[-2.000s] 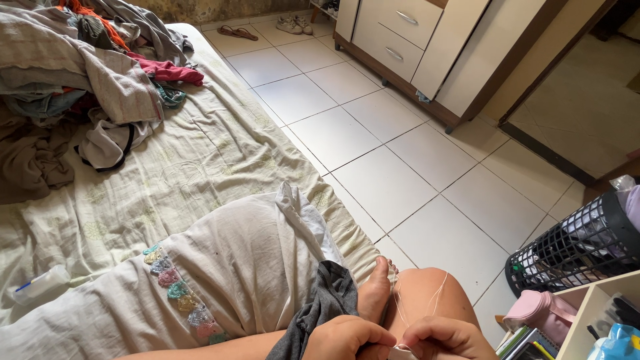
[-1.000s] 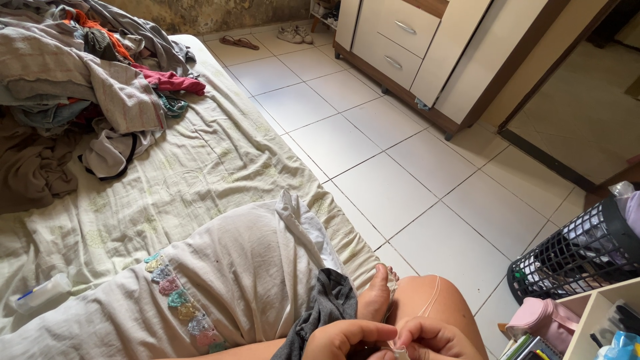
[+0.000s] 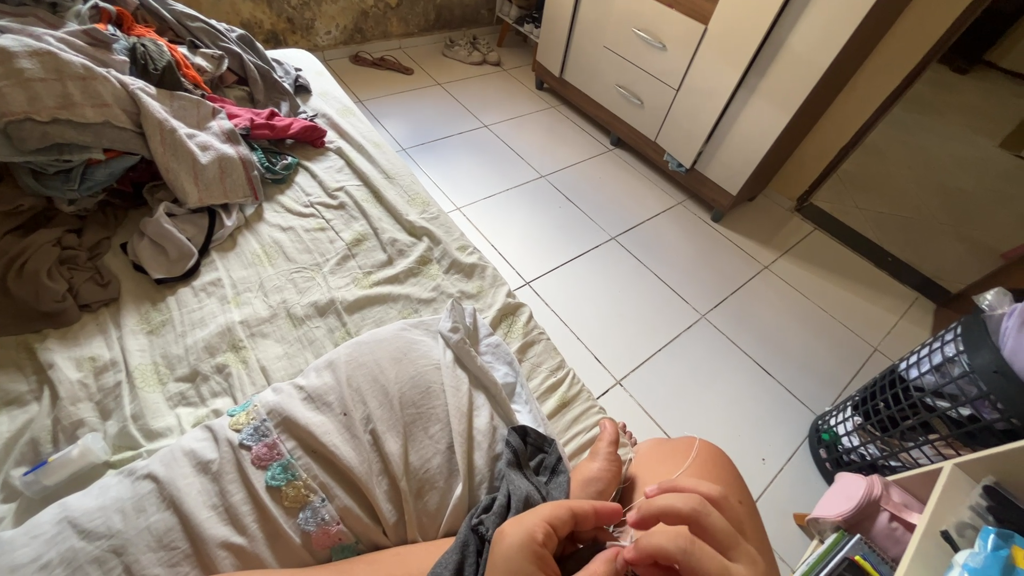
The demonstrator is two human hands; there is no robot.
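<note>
Low in the head view, my left hand [image 3: 532, 540] and my right hand [image 3: 684, 532] meet with their fingertips almost together. Between them is a small bit of pale material, mostly hidden by the fingers, with white thread [image 3: 690, 458] looping up over my bare knee. My left hand pinches the pale material; my right fingers are at the thread and the same material. Whether a needle is there cannot be told. Dark grey cloth [image 3: 524, 480] lies against my left hand and forearm. A white pillow [image 3: 384, 400] with a band of coloured crocheted scallops [image 3: 280, 474] lies alongside.
A pile of clothes [image 3: 184, 152] and a translucent plastic container [image 3: 64, 466] are on the bed [image 3: 336, 240]. Beyond the tiled floor [image 3: 616, 296] stands a wardrobe [image 3: 624, 72]. At right are a black lattice basket [image 3: 912, 400], a pink case [image 3: 864, 512] and a shelf unit [image 3: 936, 496].
My right hand's fingers have spread and lifted somewhat from their closer pinch beside my left hand. The thread's loop over the knee has changed shape.
</note>
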